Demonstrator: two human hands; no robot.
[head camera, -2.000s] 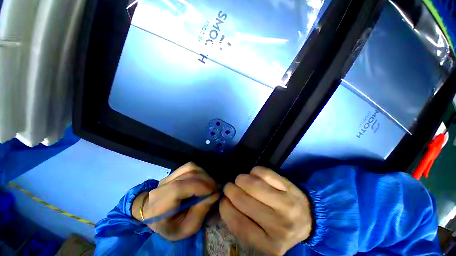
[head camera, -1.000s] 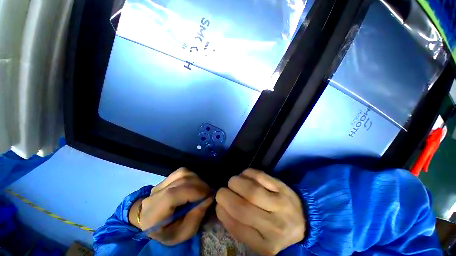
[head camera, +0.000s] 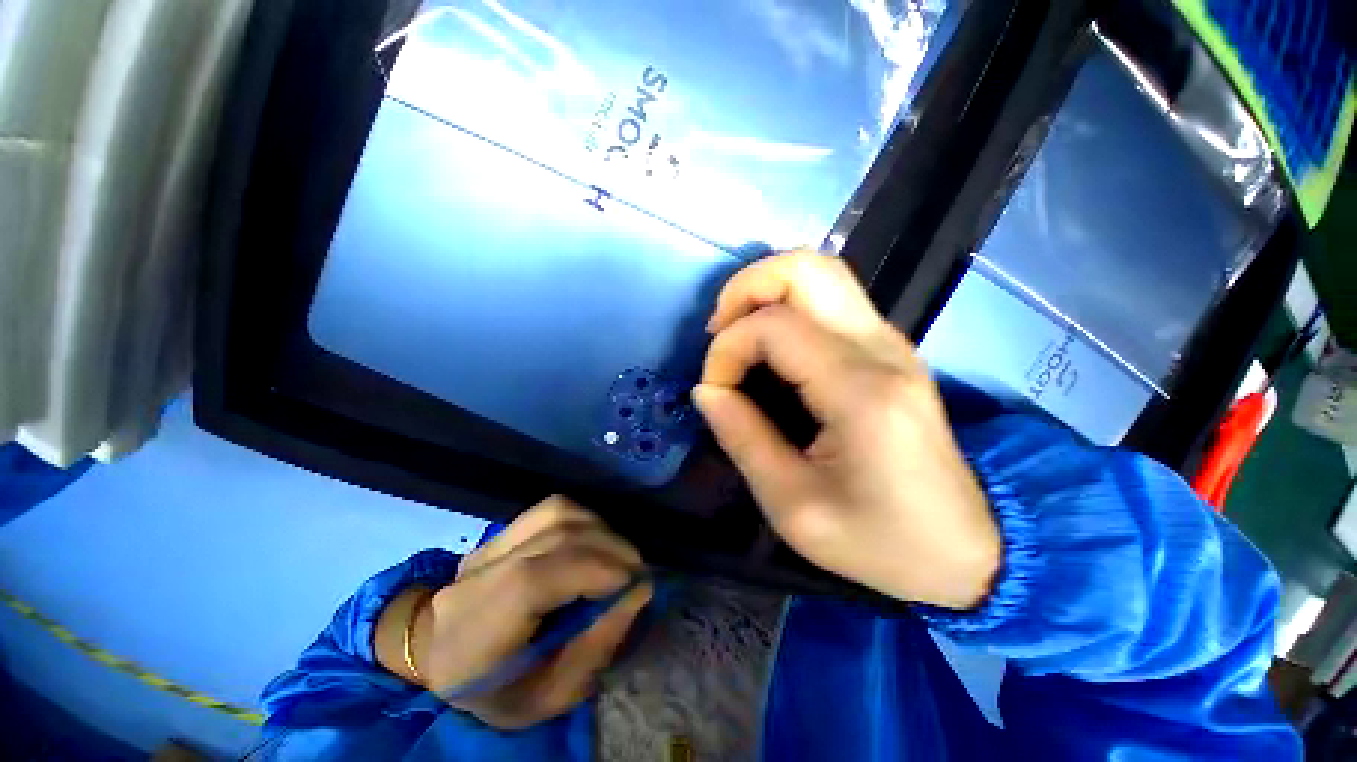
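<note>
A pale-blue tablet back cover (head camera: 447, 268) lies in a black foam tray (head camera: 268, 357). Its camera cluster (head camera: 640, 414), with several round holes, is at the corner nearest me. My right hand (head camera: 841, 424) is over that corner, thumb and index finger close together beside the cluster; whether a tiny piece is between the fingertips cannot be told. My left hand (head camera: 528, 610) is at the tray's near edge, closed on a narrow blue carrier strip (head camera: 558, 633). Clear protective film (head camera: 789, 90) covers the far part of the cover.
A second cover (head camera: 1027, 335) under film lies in the tray on the right. Stacked white foam trays (head camera: 90, 223) stand at left. An orange-red air blow gun (head camera: 1232, 447) is at right, near a small white object (head camera: 1329, 399). A blue patterned patch (head camera: 1292, 75) is at top right.
My right hand has left my left hand and moved up and forward to the camera cluster, its fingers now apart from the strip. My left hand stays low with the strip.
</note>
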